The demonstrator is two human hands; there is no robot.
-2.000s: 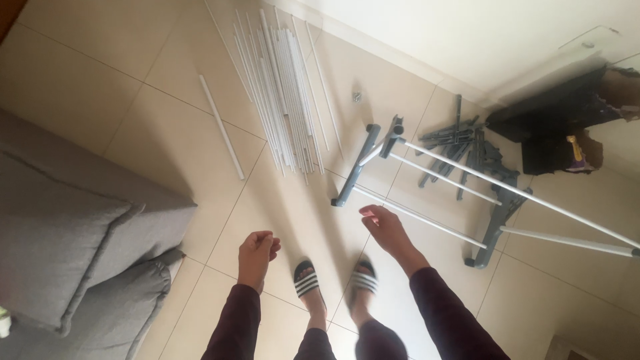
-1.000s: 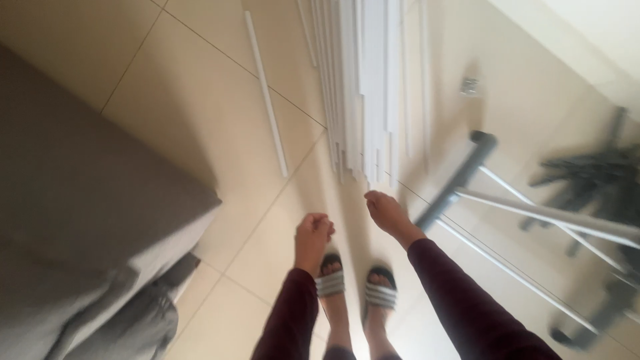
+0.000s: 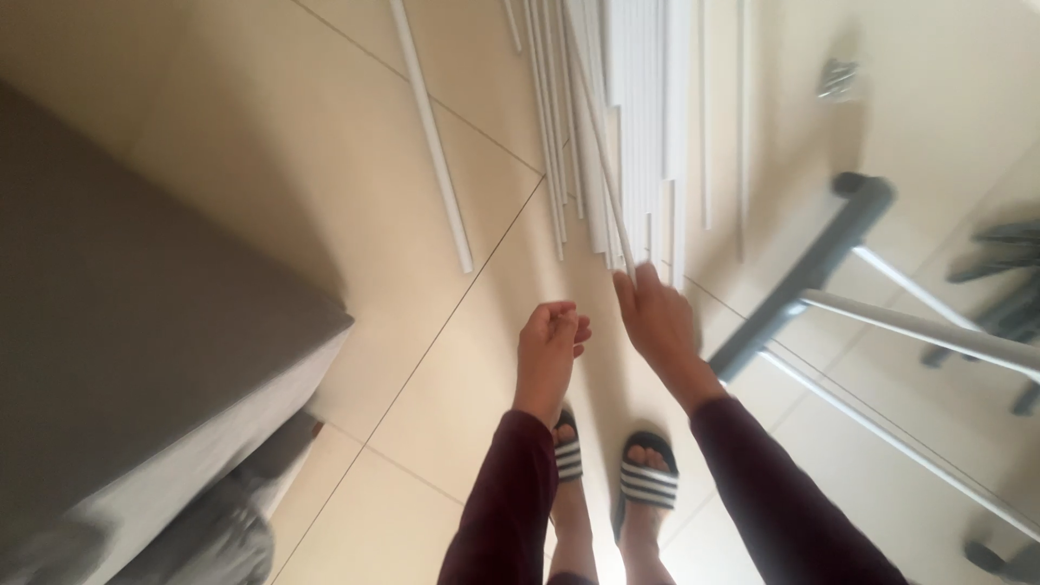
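Observation:
White tubes and rods [image 3: 642,138] of differing length lie side by side on the tiled floor, at the top middle. My right hand [image 3: 660,313] pinches the near end of a thin white rod [image 3: 597,134], which slants across the others. To its left, my left hand [image 3: 554,341] hovers with loosely curled fingers and nothing visible in it. A single thicker white tube [image 3: 435,142] lies apart on the floor, left of the bundle.
A grey sofa [image 3: 162,325] fills the left side. On the right stands a frame of grey plastic [image 3: 804,276] and white tubes. Dark grey plastic parts [image 3: 1003,292] lie beyond it. A small packet [image 3: 838,79] of what look like metal pieces rests near the top right.
My right hand has reached forward to the bundle and taken hold of a thin rod's end. My left hand remains free. The view has moved closer to the floor.

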